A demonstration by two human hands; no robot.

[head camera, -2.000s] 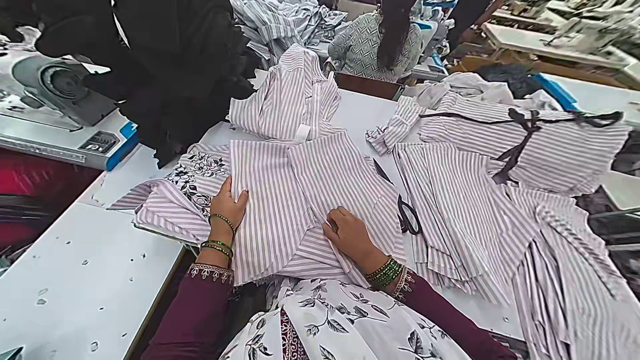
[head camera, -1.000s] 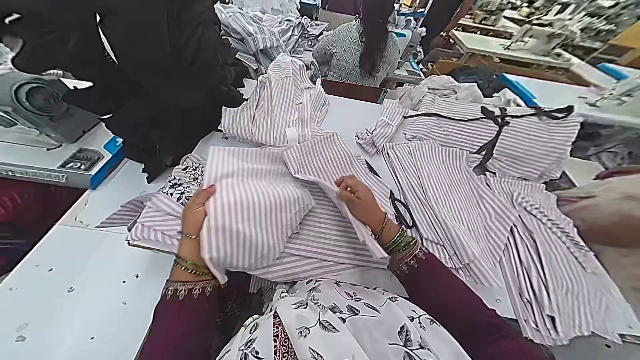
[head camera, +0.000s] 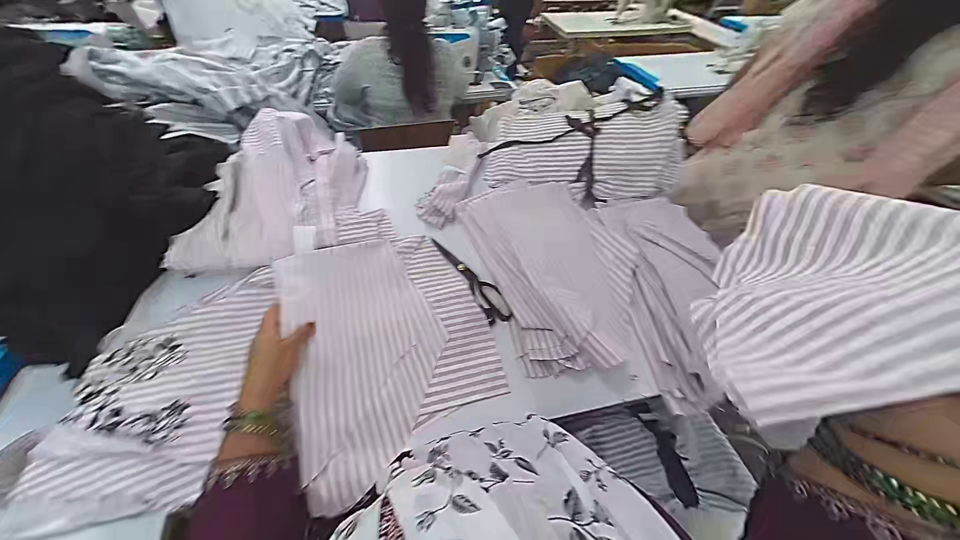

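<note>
My left hand point(head camera: 274, 360) grips the left edge of a striped cut fabric panel point(head camera: 360, 345), thumb on top. Another panel with stripes running crosswise point(head camera: 461, 345) lies partly under it. At the lower right, my right hand point(head camera: 892, 431) is mostly hidden beneath a raised striped fabric piece point(head camera: 832, 300) that it holds. Black-handled scissors point(head camera: 480, 289) lie on the white table between the panels and a stack of striped pieces point(head camera: 551, 270). Striped fabric with dark floral embroidery point(head camera: 135, 382) lies left of my left hand.
A bundle tied with black strips point(head camera: 585, 150) lies at the back, near a heap of striped fabric point(head camera: 277, 187). Black cloth point(head camera: 82, 202) hangs at left. One person point(head camera: 397, 79) sits ahead; another person point(head camera: 810, 112) is close at right. More striped pieces point(head camera: 667, 277) overhang the table's right side.
My right hand has moved away to the right with a striped piece, apart from my left hand. A person has come into view at right. The view has shifted.
</note>
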